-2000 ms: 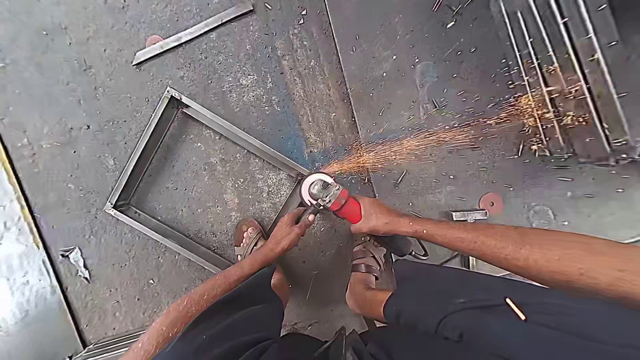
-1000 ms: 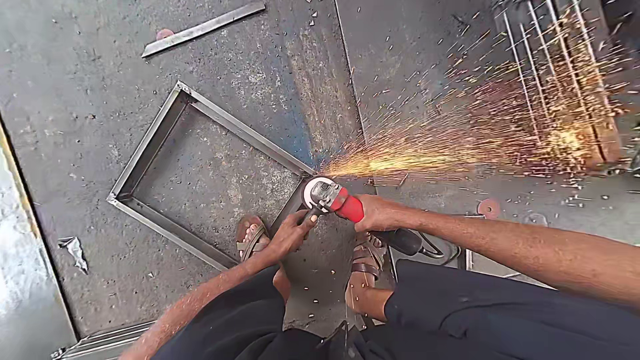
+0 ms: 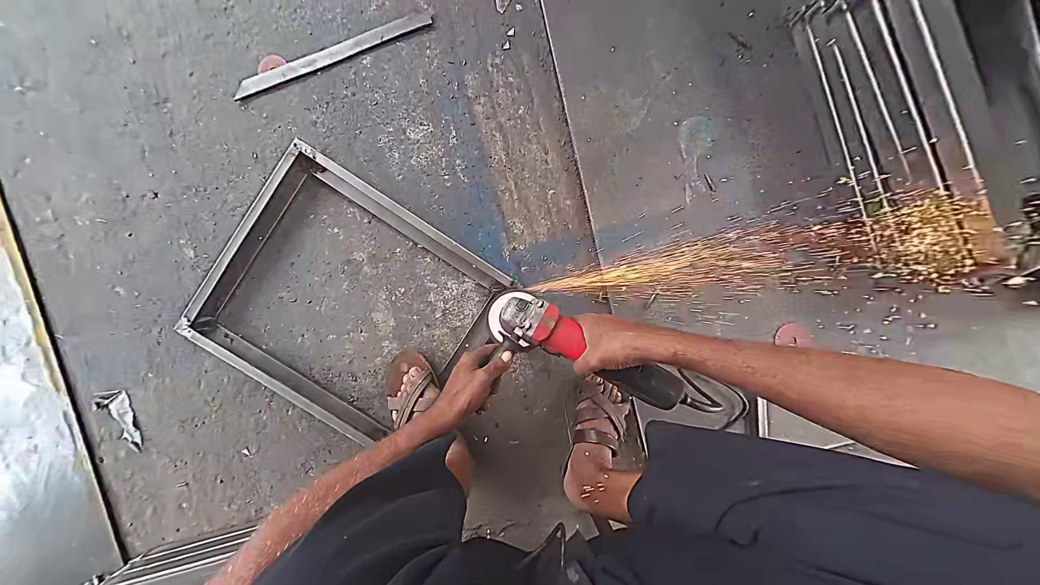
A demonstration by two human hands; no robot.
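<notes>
My right hand (image 3: 613,343) grips the red and black body of an angle grinder (image 3: 561,329). Around the grinder's side handle my left hand (image 3: 471,382) is closed. The grinder's disc is at the near right corner of a rectangular angle-steel frame (image 3: 406,223), which lies on the floor between my feet and to the left. Orange sparks (image 3: 715,264) stream from the disc to the right. The exact contact of disc and metal is hidden by the grinder head.
Steel bars (image 3: 902,106) lie at the upper right, where the sparks land. A cut steel strip (image 3: 333,57) rests at the top left beside a reddish disc (image 3: 271,62). Another disc (image 3: 793,335) is right of my hands. My sandalled feet (image 3: 597,422) stand close to the grinder.
The spray of sparks was wider one second ago and is narrower now. Both hands have kept their hold on the grinder at the same corner of the frame.
</notes>
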